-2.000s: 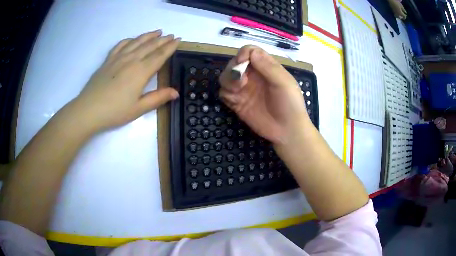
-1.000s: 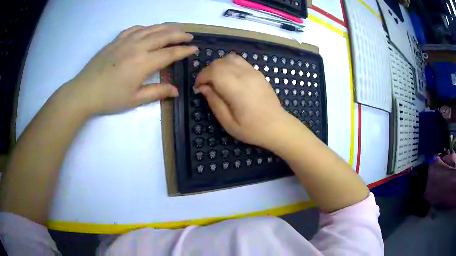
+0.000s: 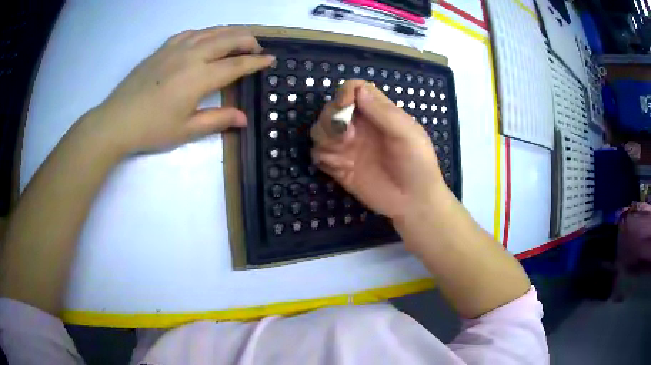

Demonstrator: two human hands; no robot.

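Observation:
A black blister tray (image 3: 321, 246) lies on a cardboard sheet (image 3: 239, 246) in front of me, with rows of seated parts (image 3: 277, 189) showing small round shiny tops. My right hand (image 3: 382, 153) is over the middle of the tray and pinches a small cylindrical part (image 3: 343, 117) between thumb and fingertips, its end tilted towards me. This hand hides several pockets. My left hand (image 3: 168, 96) rests flat at the tray's left side, fingers spread, fingertips at the upper left rim, holding nothing.
A clear ballpoint pen (image 3: 367, 19) and a pink pen (image 3: 389, 9) lie beyond the tray, by a second black tray (image 3: 410, 6). Pale slotted trays (image 3: 521, 85) lie at the right. Blue bins (image 3: 632, 107) and a person's pink clothing (image 3: 635, 228) show at the far right.
My right hand has risen from the tray's left rows and turned, now showing the pinched part. My left hand stays beside the tray. The view has shifted slightly.

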